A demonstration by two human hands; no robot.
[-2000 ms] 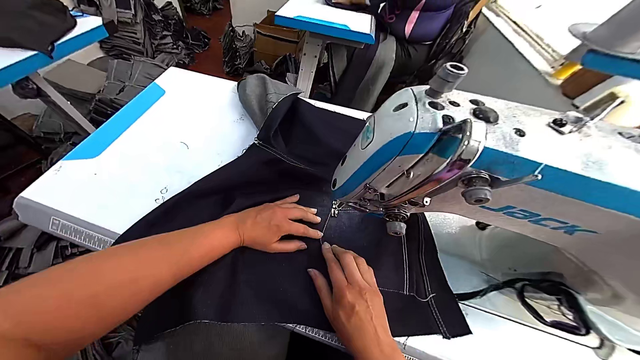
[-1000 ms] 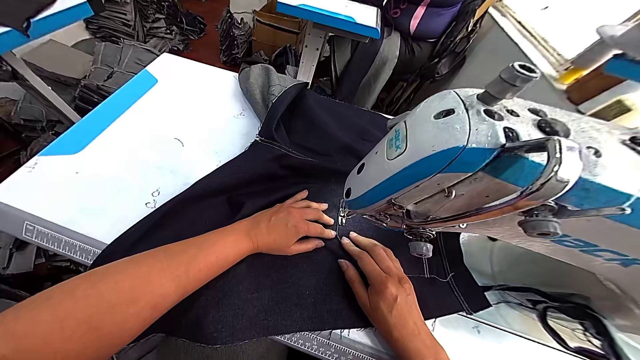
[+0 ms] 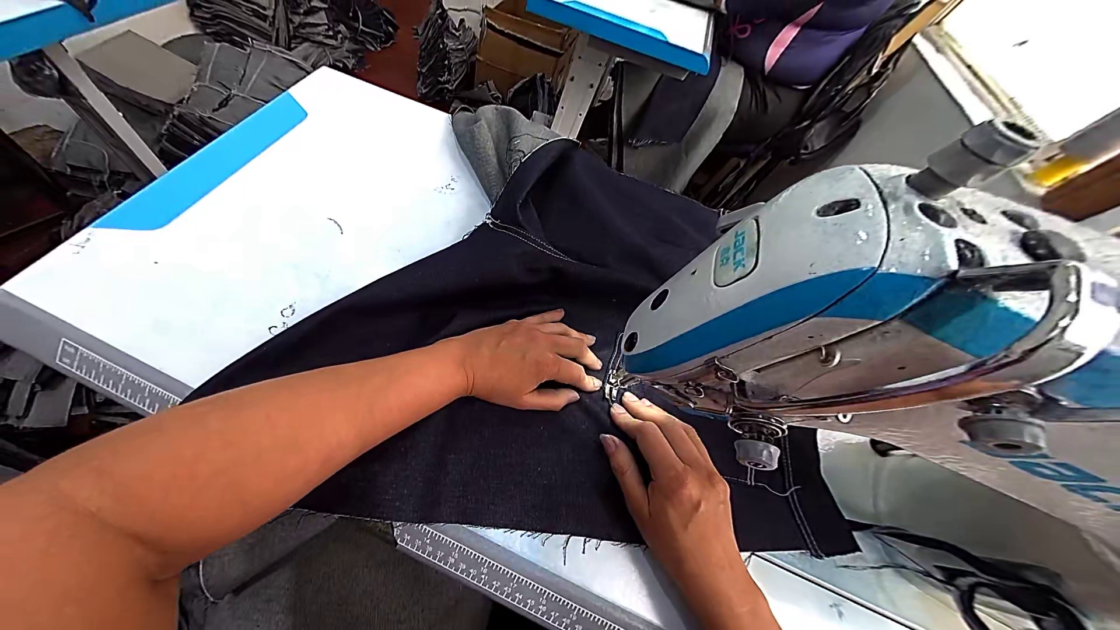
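Dark denim fabric (image 3: 490,464) lies across the sewing table under the head of a Jack sewing machine (image 3: 787,297). My left hand (image 3: 529,360) rests flat on the cloth, just left of the presser foot (image 3: 615,385), fingers slightly spread. Close in front of the foot, my right hand (image 3: 674,477) presses on the same cloth with its fingertips, thumb apart from the fingers. Neither hand grips the fabric. White stitching runs along a seam near the cloth's far fold and near its right end. The needle tip is too small to make out.
The white tabletop (image 3: 262,236) has a blue edge strip and a printed ruler along its front. Stacks of cut denim pieces (image 3: 236,96) lie on the floor at the back left. Another table (image 3: 630,26) stands behind, beside a person's clothed legs. Black cords (image 3: 971,569) lie at the lower right.
The view has shifted closer to the machine. Two seconds ago the fingers of my right hand were a little nearer the camera side of the foot; both hands have stayed on the cloth.
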